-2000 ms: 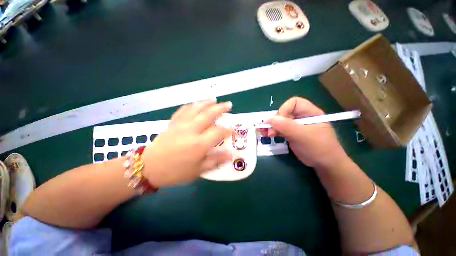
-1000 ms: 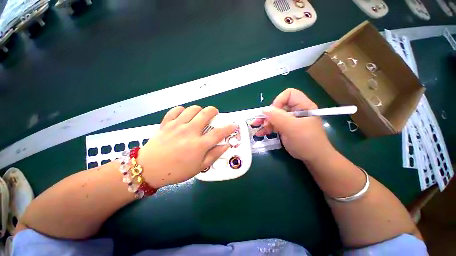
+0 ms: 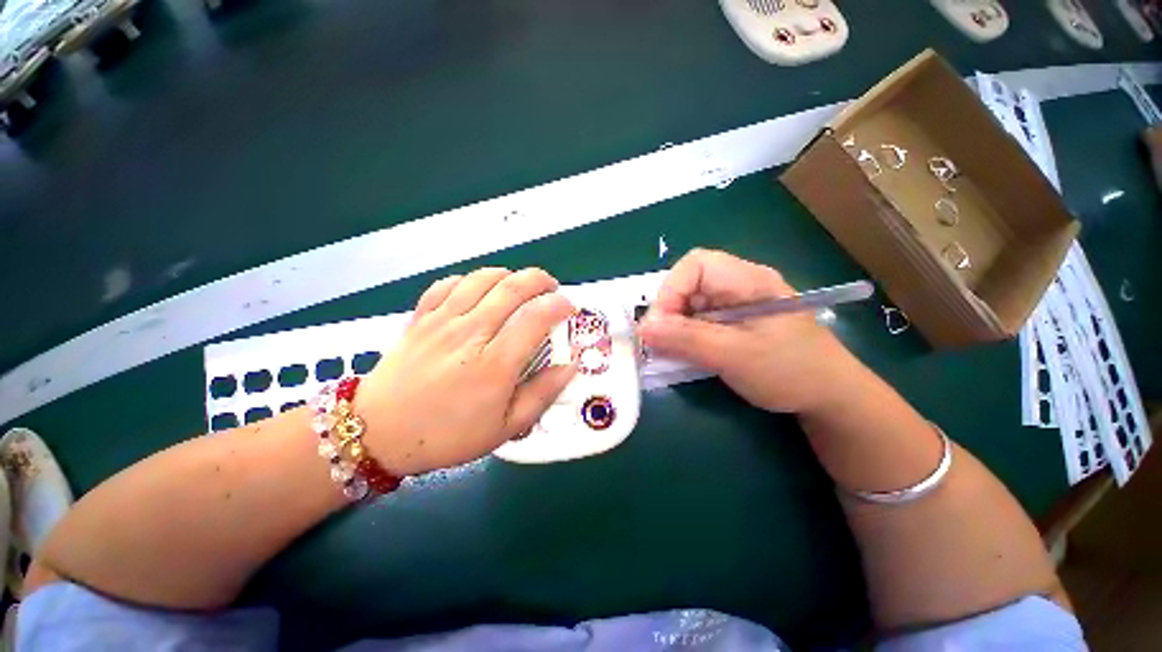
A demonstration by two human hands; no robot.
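Observation:
A cream-white plastic cover (image 3: 576, 436) lies on the die-cut adhesive sheet (image 3: 306, 350) in front of me. One dark-centred round hole and the reddish oval area show. My left hand (image 3: 478, 357) lies over the cover's left part, holding it down and hiding the grille; its thumb and index finger are beside the reddish area. My right hand (image 3: 733, 325) grips slim tweezers (image 3: 803, 303) like a pen, with the tip end at the cover's right edge. The tweezer tips are blurred, and I cannot tell if they hold a piece.
A small open carton (image 3: 911, 229) with clear loops stands at the right. Perforated strips (image 3: 1083, 369) lie beside it. A white edge strip (image 3: 382, 236) crosses the bench. More covers (image 3: 790, 28) lie beyond it. Stacked covers (image 3: 36, 490) are at the far left.
My right hand has brought the tweezers to the cover's right edge. My left hand has settled on the cover. The covers beyond the strip have shifted right and upward in view.

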